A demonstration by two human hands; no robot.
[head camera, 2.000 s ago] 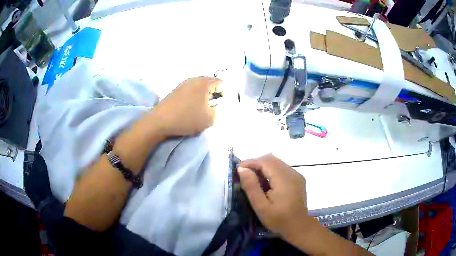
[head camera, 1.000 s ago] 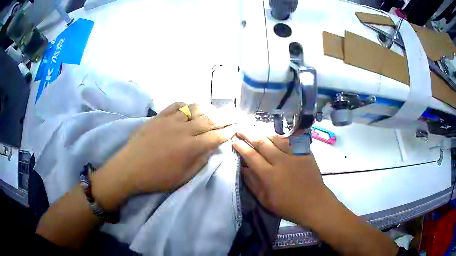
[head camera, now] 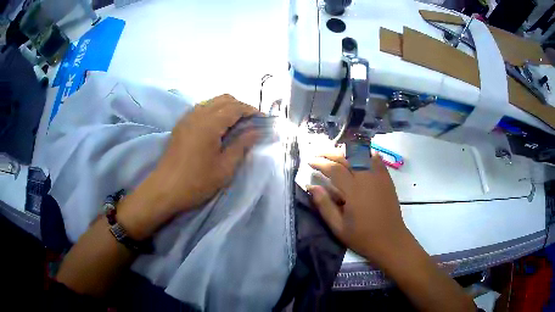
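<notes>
The pale grey lining (head camera: 237, 231) spreads over the table's left half and hangs down its front. Its overlocked edge (head camera: 291, 213) runs down from the needle area (head camera: 291, 125), with dark shiny facing (head camera: 316, 250) beside it. My left hand (head camera: 204, 152) holds a folded dark strip of the garment (head camera: 249, 127) left of the needle area. My right hand (head camera: 359, 195) is below the machine head, its thumb and fingers closed on a pale edge of the cloth. Glare hides the presser foot.
The white machine head (head camera: 389, 79) fills the upper right, with brown card (head camera: 441, 58) taped on top. A pink and blue tool (head camera: 389, 156) lies below it. A blue printed sheet (head camera: 91, 55) is at the upper left. A measuring tape (head camera: 365, 279) follows the front edge, and red plastic (head camera: 530, 283) shows lower right.
My left hand has moved up and slightly left and now has the dark strip folded in it. My right hand has moved slightly right, away from my left fingertips, and holds a pale cloth edge.
</notes>
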